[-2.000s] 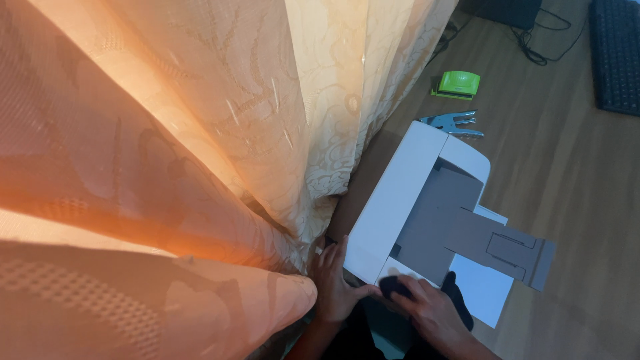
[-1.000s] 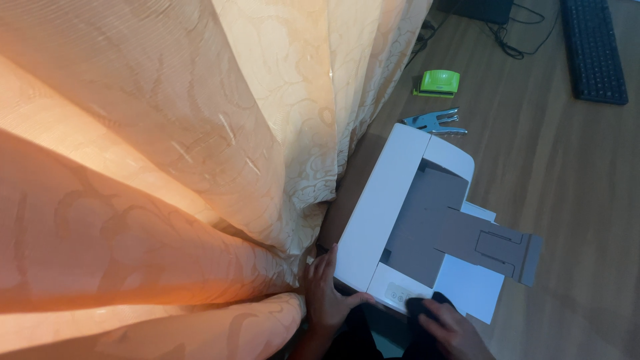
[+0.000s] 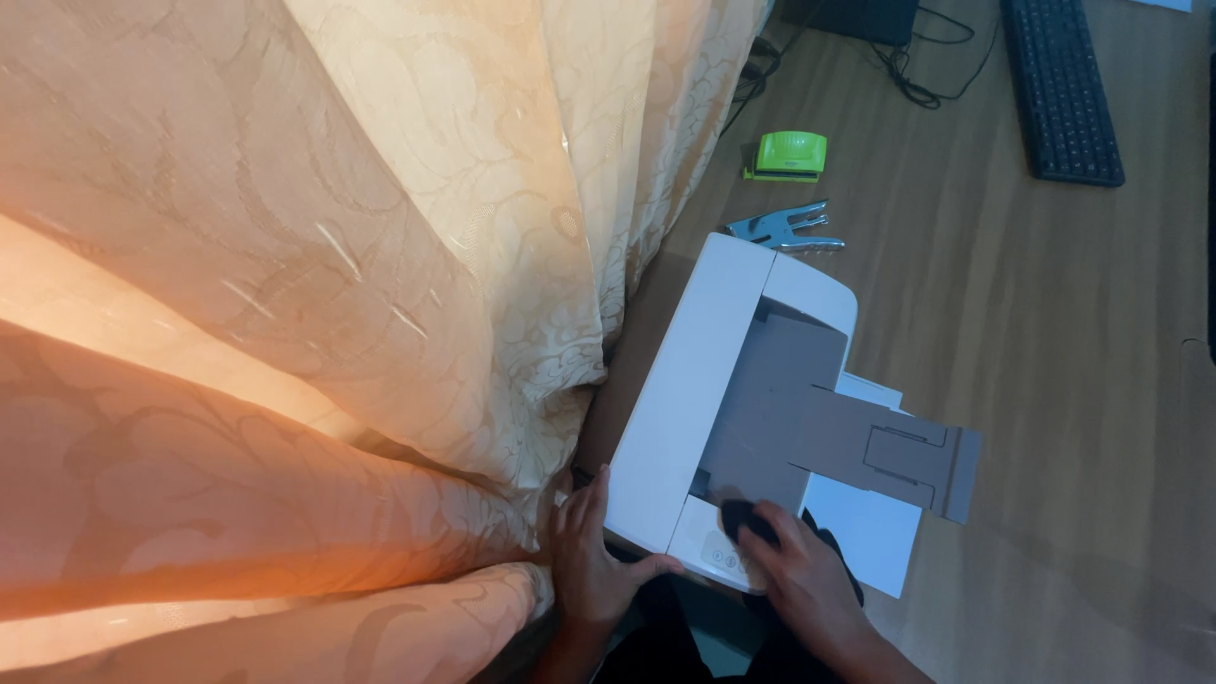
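A white printer (image 3: 665, 399) with a grey output tray (image 3: 879, 446) pulled out stands at an angle on the wooden desk. My left hand (image 3: 598, 556) rests against the printer's near left corner, thumb along its lower edge, and grips nothing loose. My right hand (image 3: 803, 579) holds a black cloth (image 3: 746, 522) on the printer's control panel (image 3: 712, 546), beside its round buttons. Part of the cloth hangs past the hand on the right. White paper (image 3: 869, 532) lies beneath the extended tray.
A patterned orange and cream curtain (image 3: 380, 285) fills the left side and touches the desk edge near my left hand. Beyond the printer lie a metal plier stapler (image 3: 784, 228), a green hole punch (image 3: 790, 155), black cables (image 3: 917, 85) and a black keyboard (image 3: 1064, 95).
My right hand with the black cloth has moved from the panel's lower edge onto the panel, near the tray opening. The left hand stays at the printer's corner.
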